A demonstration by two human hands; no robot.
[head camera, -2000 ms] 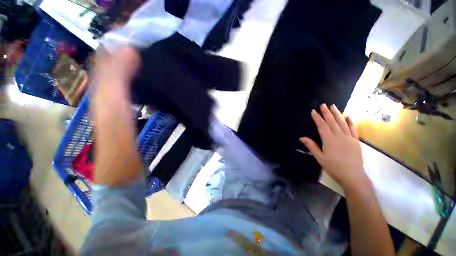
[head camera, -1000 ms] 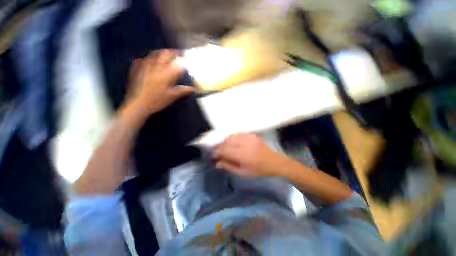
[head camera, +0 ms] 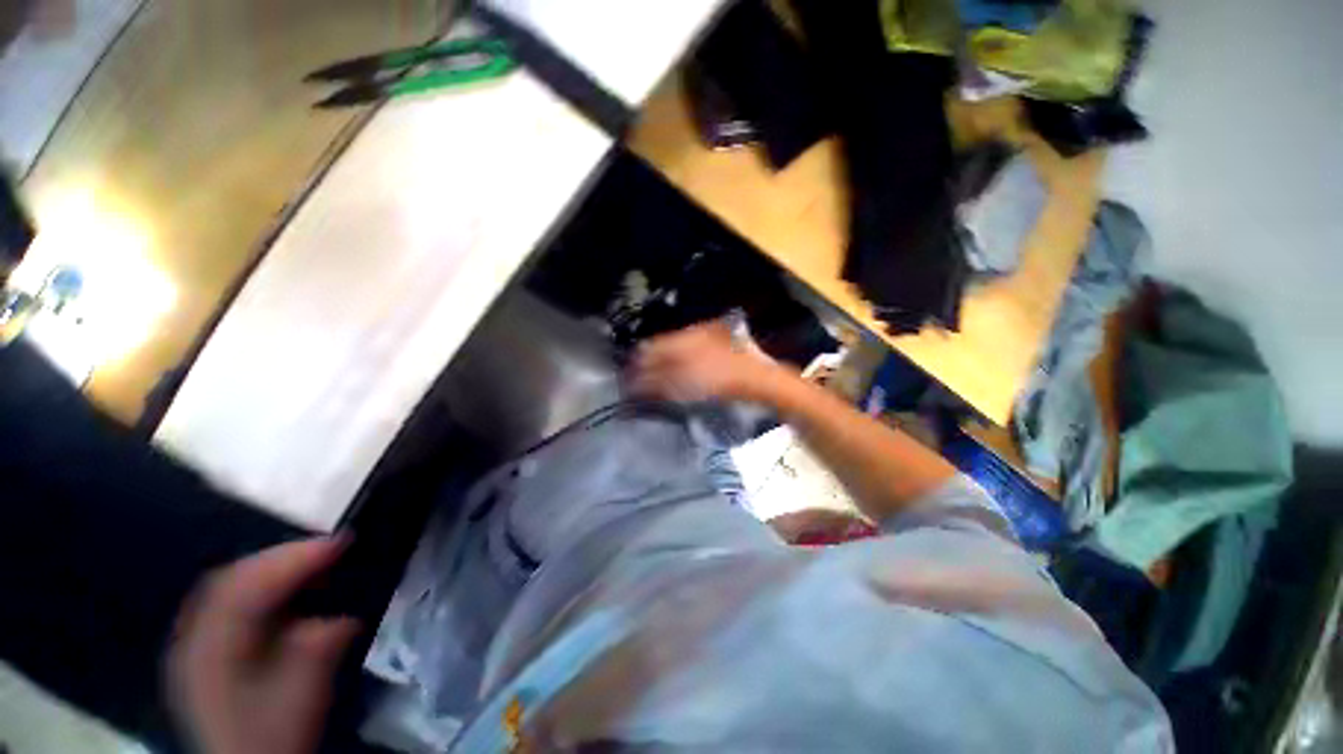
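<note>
The black fabric panel (head camera: 103,516) lies at the left, from beside the lit needle area down over the table's front edge. My left hand (head camera: 265,641) is at the lower left, blurred, on or beside the panel, thumb and fingers apart. My right hand (head camera: 685,365) is over my lap below the table edge, blurred, with fingers curled; whether it holds anything cannot be told. The green-handled thread snips (head camera: 420,69) lie on the table at the top left, blades pointing left.
The presser foot area (head camera: 62,287) glows at the left edge on the tan bed plate (head camera: 206,133). A wooden surface (head camera: 1002,354) at the right bears black strips (head camera: 901,192) and yellow cloth (head camera: 1053,52). Green and grey cloth (head camera: 1200,427) hangs at its right.
The view has swung right, so the panel and needle area now stand at the far left. My right hand has left the panel's corner and moved below the table edge.
</note>
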